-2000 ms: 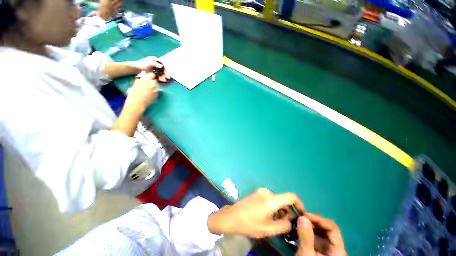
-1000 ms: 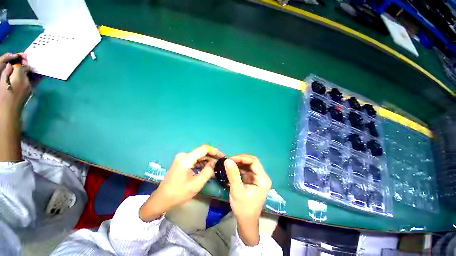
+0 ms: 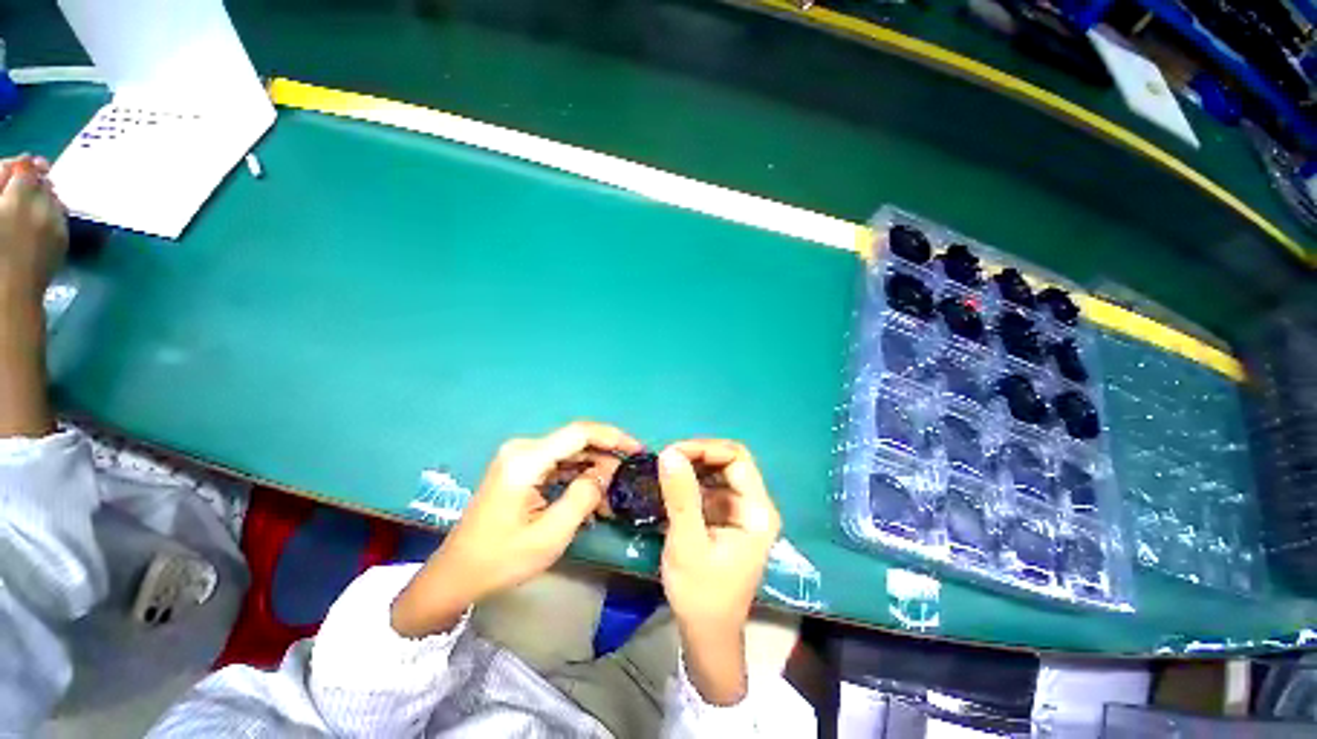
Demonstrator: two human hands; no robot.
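A black round unit (image 3: 637,488) is held between my two hands above the front edge of the green bench. My left hand (image 3: 527,505) grips its left side with fingers and thumb. My right hand (image 3: 711,523) grips its right side, the thumb near its face. The unit's round face is turned partly up; fingers hide its sides. A clear blister tray (image 3: 855,477) lies on the bench to the right, with several black units in its far pockets and no black units in the near rows.
Empty clear trays (image 3: 1187,484) lie right of the filled one. White record sheets (image 3: 174,145) stand open at the far left, beside a neighbouring worker's hand (image 3: 29,231). Clear tape pieces (image 3: 441,495) lie along the bench's near edge. A yellow and white strip (image 3: 578,169) runs along the far edge.
The view has swung right from the neighbour to the blister tray. The black unit stays in both hands; its face has turned more upward since a second ago.
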